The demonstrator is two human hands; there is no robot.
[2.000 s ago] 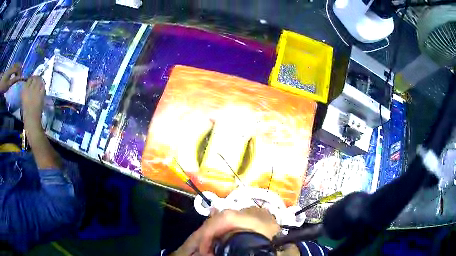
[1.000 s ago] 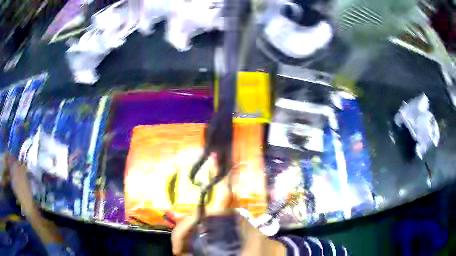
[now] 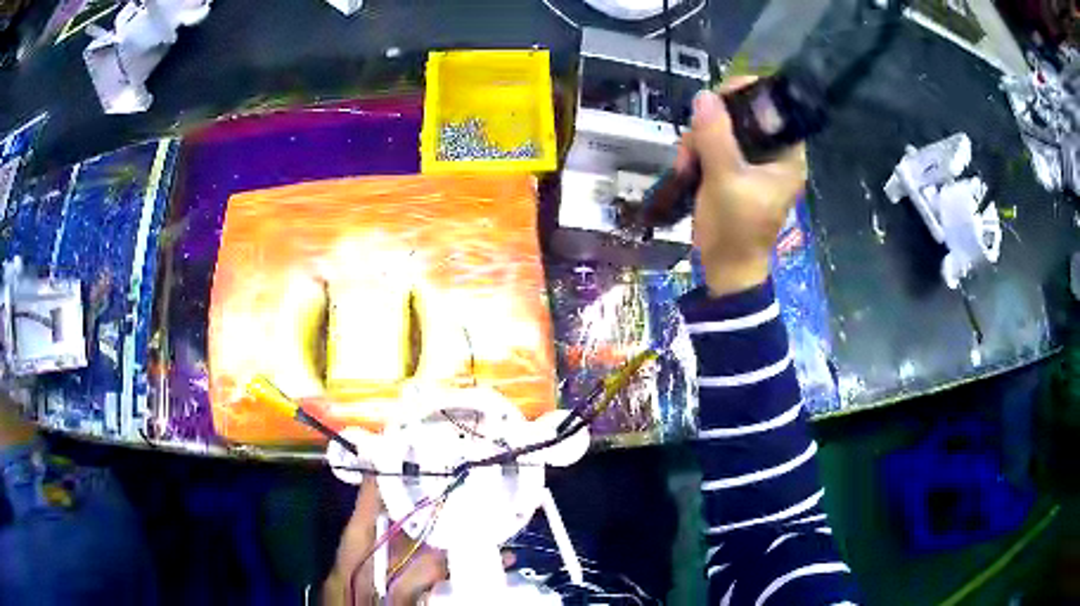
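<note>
A white plastic housing (image 3: 477, 521) with a round disc, side lobes and thin legs is at the bench's front edge, before the orange pad (image 3: 267, 237). Black sleeved cables with yellow ends stick out on both sides, and thin coloured wires hang from its centre. My left hand (image 3: 409, 574) holds it from below, partly hidden behind it. My right hand (image 3: 746, 184) grips a black electric screwdriver (image 3: 772, 116), its tip end at the front of the silver-white screw feeder (image 3: 592, 189). Whether the tip touches is unclear.
The yellow tray (image 3: 548, 113) with tiny silver screws stands behind the pad. White parts lie at the right (image 3: 947, 201), upper left (image 3: 119, 59) and far left (image 3: 47, 322). Another person's blurred arm is at the lower left. The bench edge curves across the front.
My right hand has moved with the screwdriver from the housing, right and back to the screw feeder. The housing is now uncovered. The head view has shifted.
</note>
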